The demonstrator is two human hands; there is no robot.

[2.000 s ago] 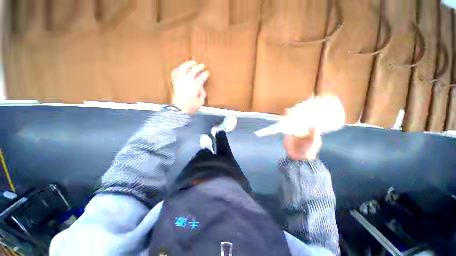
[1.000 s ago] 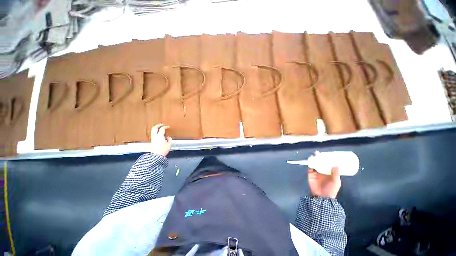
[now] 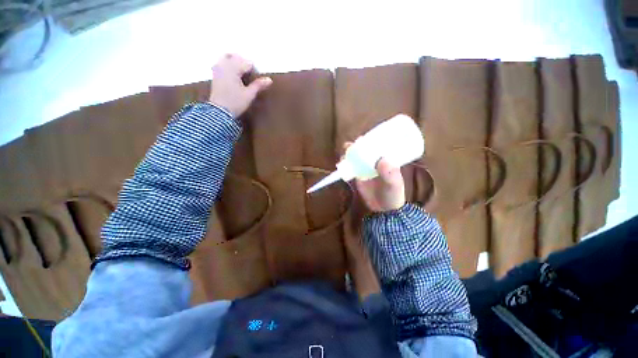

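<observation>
Brown bag panels (image 3: 294, 119) overlap in a long row, with thin curved handles (image 3: 268, 203) on them. My right hand (image 3: 385, 190) grips a white squeeze bottle (image 3: 388, 145). The bottle is tilted, its thin spout pointing left and down over a panel, beside a handle's straight side. Whether the tip touches is not clear. My left hand (image 3: 234, 85) is at the far edge of the panels, fingers curled and thumb out to the right. Whether it pinches an edge cannot be told. My left sleeve hides part of the row.
The white tabletop (image 3: 462, 28) shows beyond the panels. Greyish pieces (image 3: 98, 10) lie at the far left. A dark object stands at the upper right corner. Metal-framed items (image 3: 528, 328) are below the table's near side at the lower right. My dark apron is at the near edge.
Both hands have moved from the table's near edge over the row, my left to the far edge. The bottle has come up over the panels, its spout now angled down. The view is closer.
</observation>
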